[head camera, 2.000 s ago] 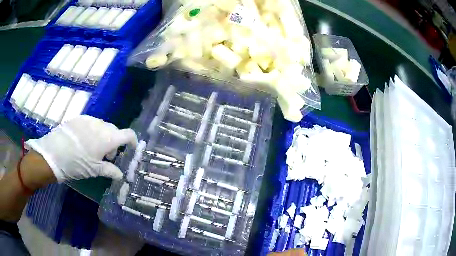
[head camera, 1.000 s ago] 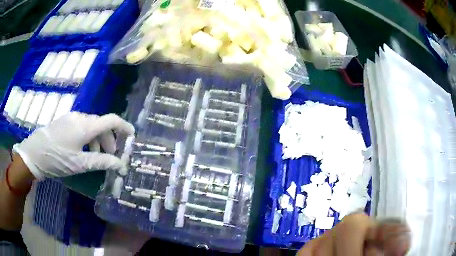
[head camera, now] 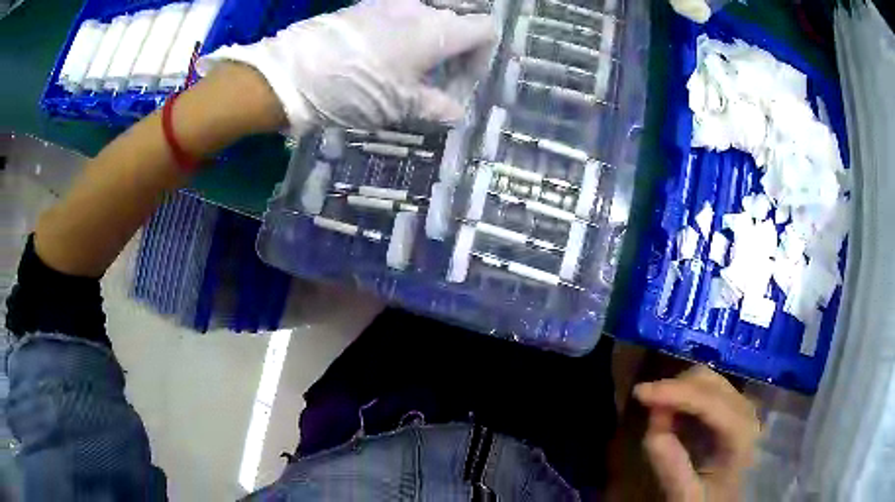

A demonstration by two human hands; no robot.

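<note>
The clear blister tray point(head camera: 432, 279) lies in front of me with two columns of thin rods that have white padded strips at their ends. My left hand point(head camera: 378, 69), in a thin white glove, is over the tray's upper left part. Its fingertips are near the rods, and I cannot tell if they hold anything. My right hand point(head camera: 697, 426), bare, is below the blue tray's front edge with fingers curled; I cannot tell if something small is between them. The blue ribbed tray point(head camera: 687, 324) at the right holds a loose heap of flat white pieces point(head camera: 770, 127).
A blue tray of white housings point(head camera: 137, 49) is at the upper left. Stacked white sheets point(head camera: 873, 245) stand at the right edge. A ribbed blue stack point(head camera: 211, 260) is below the bench edge. My lap in jeans point(head camera: 412, 466) is at the bottom.
The view has tilted down towards my lap. My left hand has moved from the tray's left edge to over its upper left part. My right hand has come further into view, beside the blue tray's front edge.
</note>
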